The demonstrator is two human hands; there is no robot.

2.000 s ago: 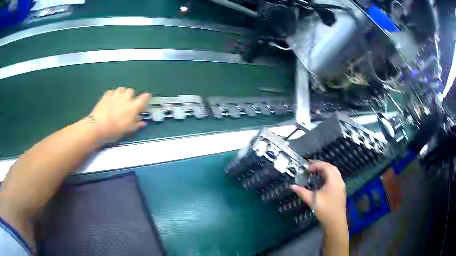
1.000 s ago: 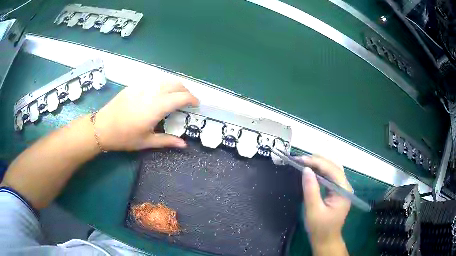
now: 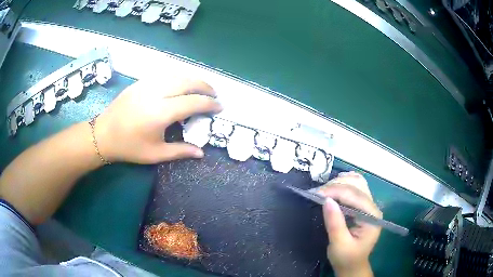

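My left hand [image 3: 157, 119] grips the left end of a silver carrier strip [image 3: 259, 135], thumb in front and fingers at its back edge. The strip has pale tabs along its front and lies between the metal rail and the black pad. My right hand [image 3: 351, 216] holds thin grey tweezers [image 3: 373, 219] like a pen; their tips are over the black pad, below the strip's right half and apart from it. The black pad [image 3: 238, 216] is speckled with bits. A pile of orange-copper pieces [image 3: 172, 239] lies on its near left.
A bright metal rail [image 3: 146, 59] runs behind the held strip. Another strip [image 3: 59, 89] lies at the left. More strips lie on the green surface [image 3: 286, 48] beyond, one at the top left [image 3: 146, 12]. Dark stacked strips [image 3: 437, 238] stand at the lower right.
The right hand came from the stack at right to the pad, now with tweezers. The left hand took hold of the strip. Since a second ago, the tweezer tips have moved off the strip, down over the pad.
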